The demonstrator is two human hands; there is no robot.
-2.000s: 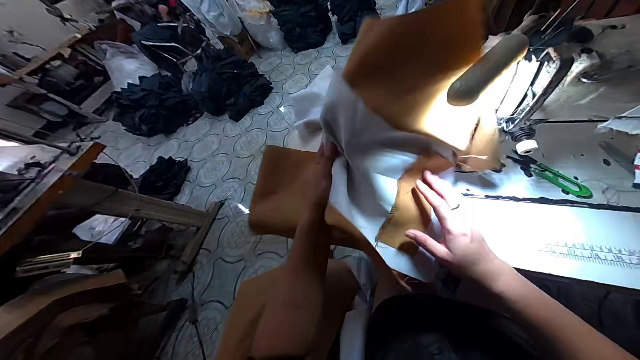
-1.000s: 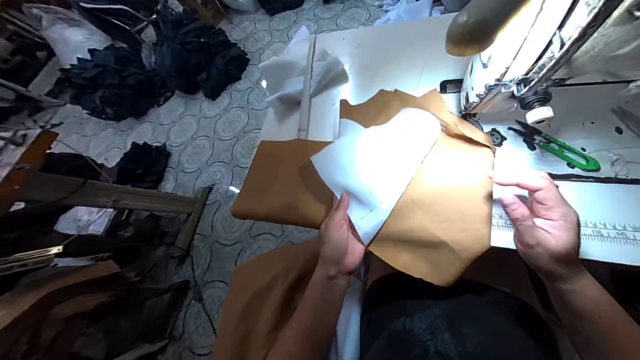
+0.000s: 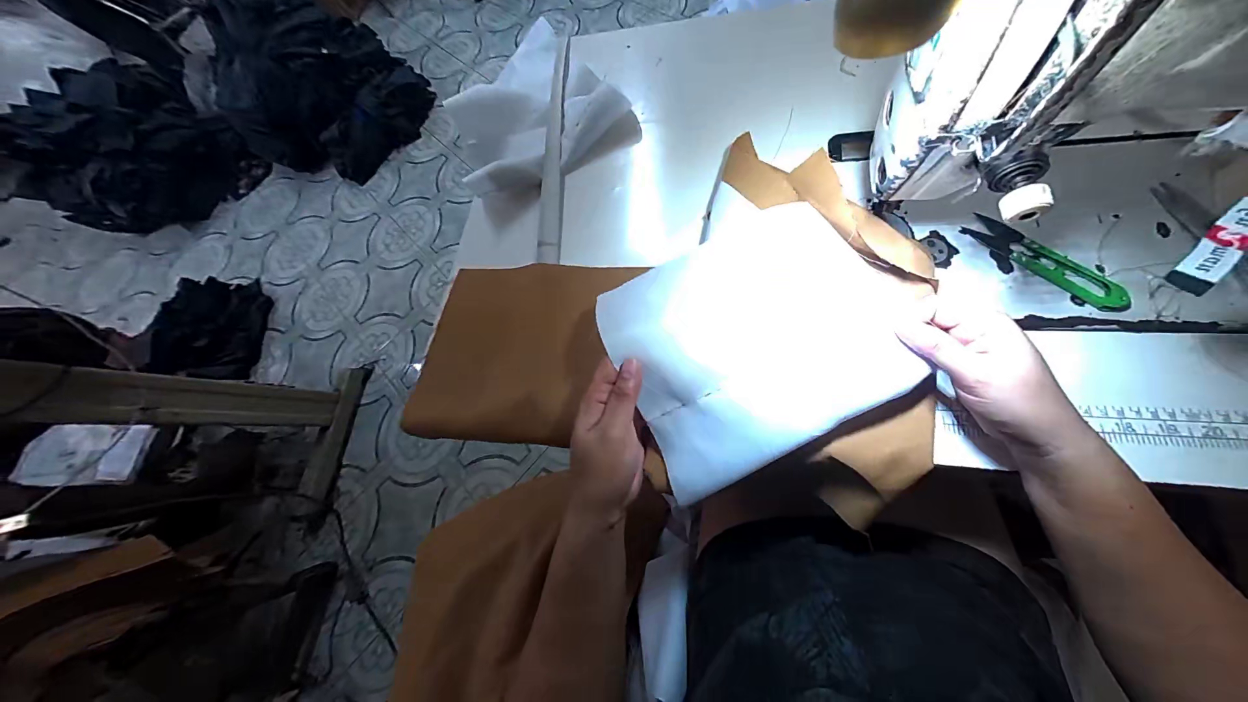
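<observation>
A brightly lit white fabric panel [image 3: 760, 341] lies over tan fabric [image 3: 892, 439] between my two hands. My left hand [image 3: 609, 439] pinches the lower left edge of the white panel, thumb on top. At its right edge my right hand [image 3: 980, 366] grips the layered cloth between thumb and fingers. More tan fabric [image 3: 517, 351] extends left beyond the table edge, and another tan piece [image 3: 478, 585] hangs beside my lap. The head of a sewing machine [image 3: 955, 127] stands just beyond the cloth, and its needle area is partly hidden.
Green thread snips [image 3: 1072, 273] and a marked blade-like tool [image 3: 1214, 249] lie right of the machine. A printed ruler scale [image 3: 1150, 429] runs along the table's front. White cloth [image 3: 497, 107] lies at the table's left edge. Black fabric heaps [image 3: 292, 88] and a wooden frame [image 3: 166, 395] stand left.
The white panel, smaller and folded a second ago, now spreads across most of the tan cloth. My right hand, apart from the white panel then, now grips at its right edge.
</observation>
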